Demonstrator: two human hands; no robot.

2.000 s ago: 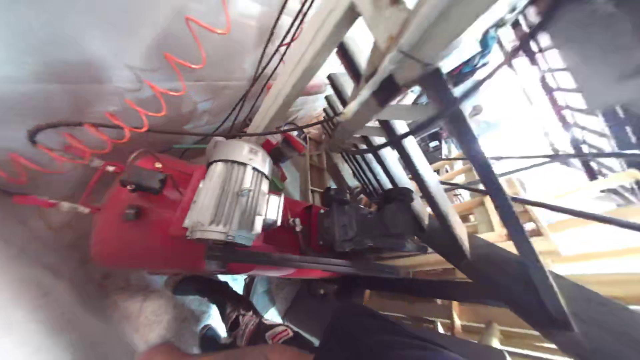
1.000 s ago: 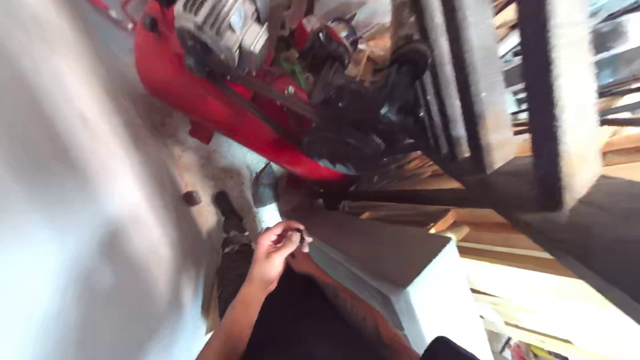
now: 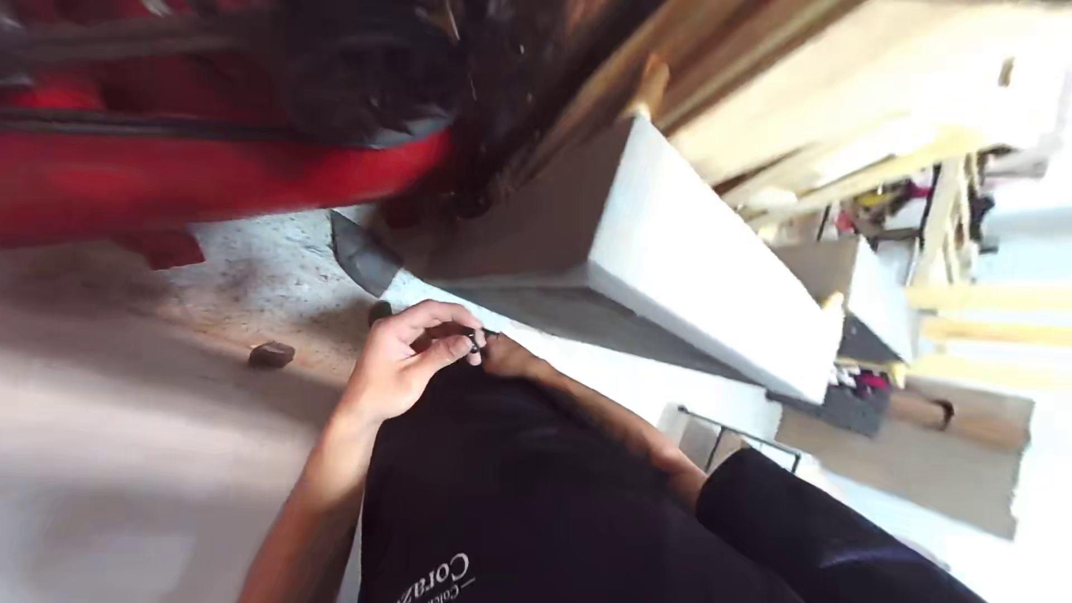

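My left hand, low at centre, pinches a small dark object between thumb and fingertips; what it is cannot be told. Just right of it is my right hand, its fingers partly hidden behind the left fingertips and shirt, near the same object. Whether the right hand grips anything is unclear. Both hands are in front of the black shirt, which bears writing.
A red air compressor tank spans the upper left. A brown lump lies on the concrete floor. Right of my hands stands a large block with a white side. Wooden boards are at upper right.
The view has swung down and right, away from the compressor's motor. Both hands, not clearly seen two seconds ago, are together in front of the shirt.
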